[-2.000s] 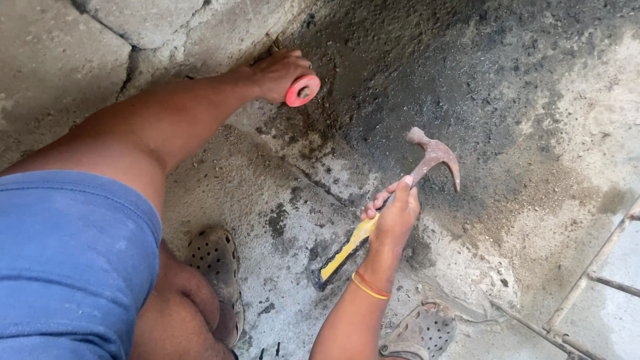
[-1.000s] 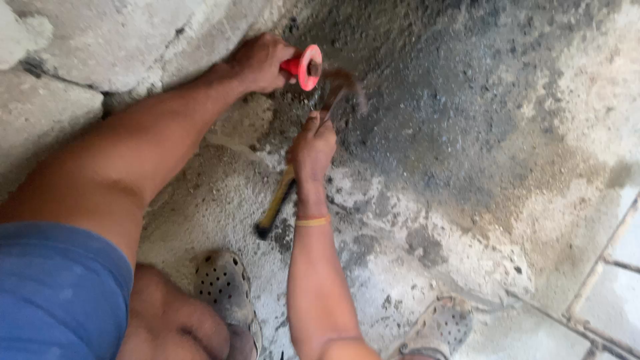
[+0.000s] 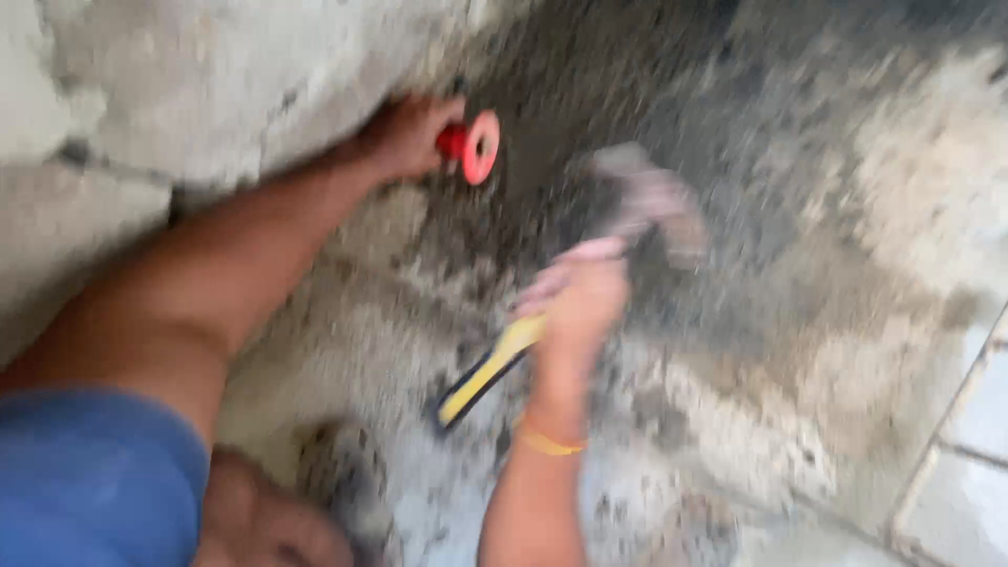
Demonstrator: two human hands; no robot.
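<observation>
My left hand (image 3: 409, 135) is closed around the red grip of what looks like a chisel (image 3: 480, 147), by the foot of the stone wall. Its round red guard faces me; the blade is hidden. Lower and to the right, my right hand (image 3: 587, 283) holds a claw hammer (image 3: 650, 197) high on its yellow and black handle, close to the head. Motion blurs the hammer's rusty head, which is apart from the chisel, to its right.
A rough stone wall (image 3: 157, 87) rises at the upper left. The floor is uneven concrete (image 3: 732, 394), dark and damp-looking near the chisel. Pale tiles (image 3: 957, 496) lie at the lower right. A clog-type shoe (image 3: 346, 480) shows at the bottom.
One second ago the hammer head was close beside the chisel's red guard; now my right hand and the hammer are farther to the right of it. My left hand keeps its hold.
</observation>
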